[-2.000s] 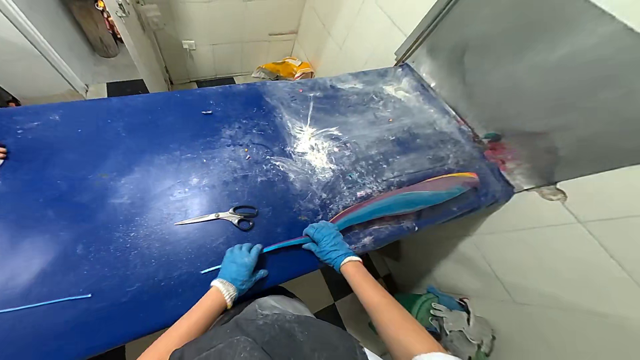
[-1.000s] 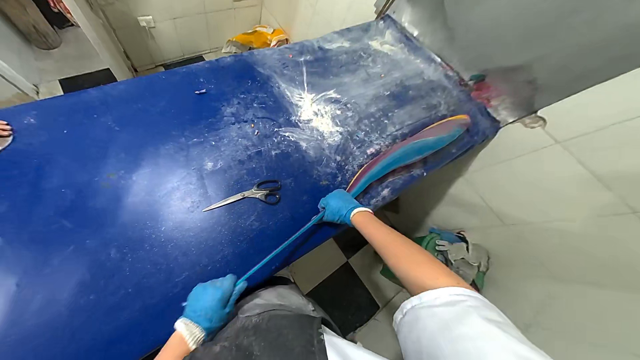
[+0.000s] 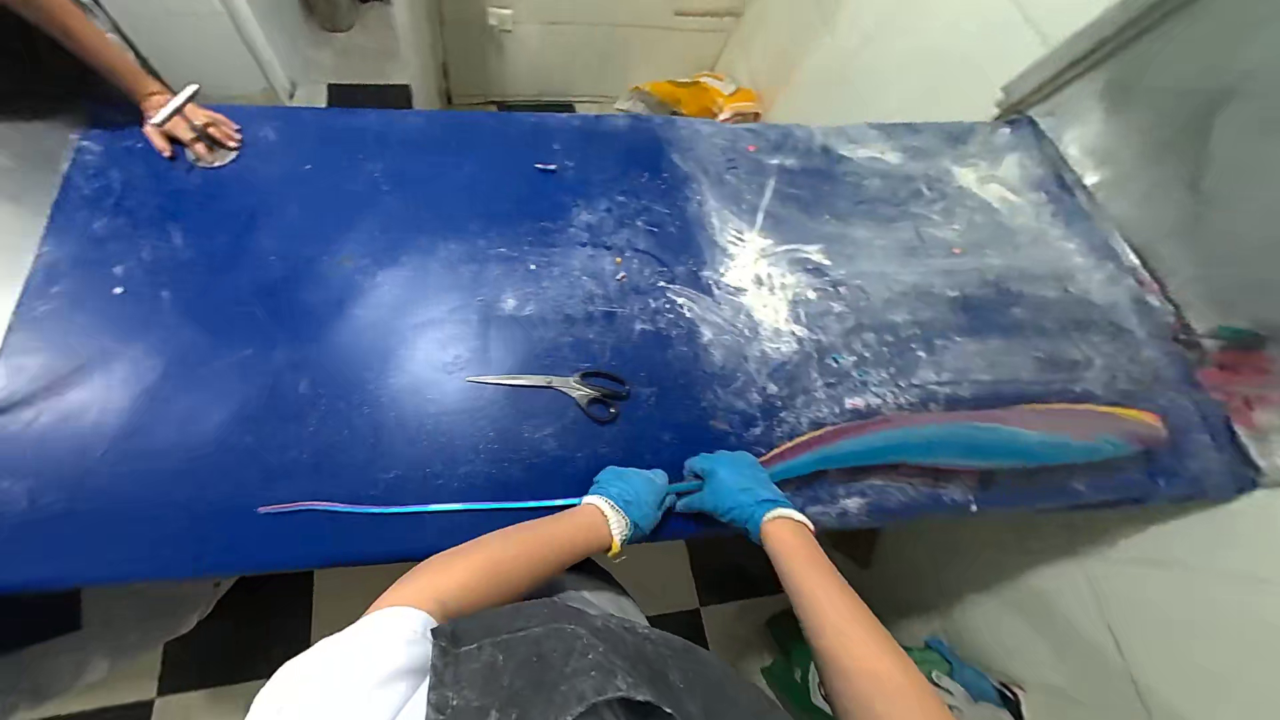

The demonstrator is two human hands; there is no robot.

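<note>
A thick striped roll of soft, candy-like material (image 3: 950, 445), blue, mauve and yellow, lies along the near right part of the blue-covered table (image 3: 300, 330). It narrows leftward into my right hand (image 3: 735, 490), blue-gloved, which grips its tapered end. Close beside it my left hand (image 3: 632, 500), also blue-gloved, closes on the drawn-out strand. From there a thin shiny blue and pink strand (image 3: 430, 508) runs left over the table. Metal scissors with black handles (image 3: 585, 388) lie beyond my left hand, blades pointing left.
Another person's hand (image 3: 190, 128) rests on the far left corner, over a small round object. White powder (image 3: 760, 275) is spread on the right half. An orange and white bag (image 3: 700, 97) lies behind the table. A metal panel (image 3: 1180, 150) stands at the right end.
My left hand was far to the left along the strand a second ago; now it is beside my right hand. A long thin strand now extends left of it. The view has swung.
</note>
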